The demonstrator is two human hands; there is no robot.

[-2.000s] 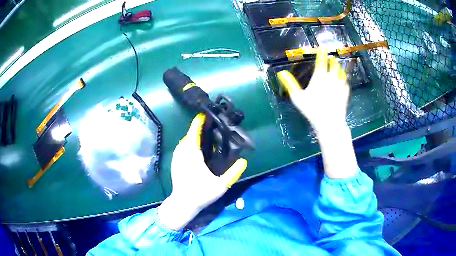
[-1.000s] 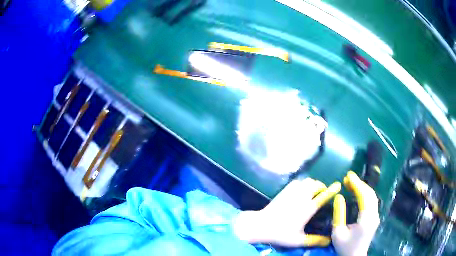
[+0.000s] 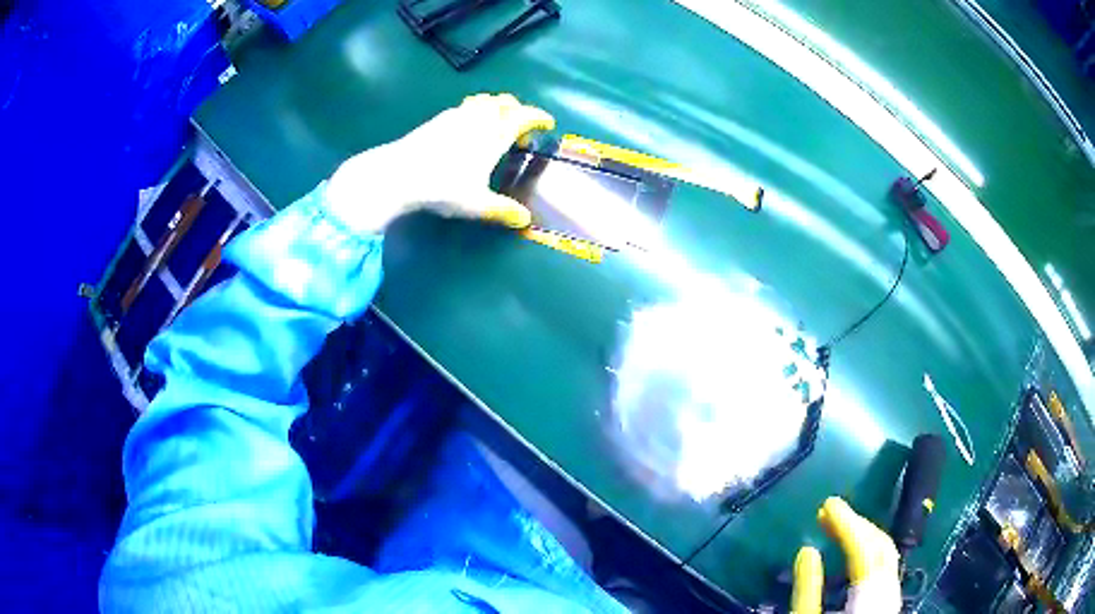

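Note:
My left hand, with yellow finger cots, is at the left end of a dark glossy display panel lying on the green bench. Its thumb and fingers are around that end of the panel. An orange-yellow flex cable runs along the far side of the panel and a shorter one along the near side. My right hand is cut off by the bottom edge, fingers apart, beside the black cylindrical tool. Whether it holds anything is hidden.
Black frames lie at the top. A bright glaring sheet lies mid-bench, beside a black cord. A dark red piece, a thin pale tool and a blister tray are to the right. A panel tray is left below the bench edge.
My left hand has moved from beside my right hand near the black tool to the display panel on the left. My right hand remains near the tool, lower in view. The view has shifted slightly.

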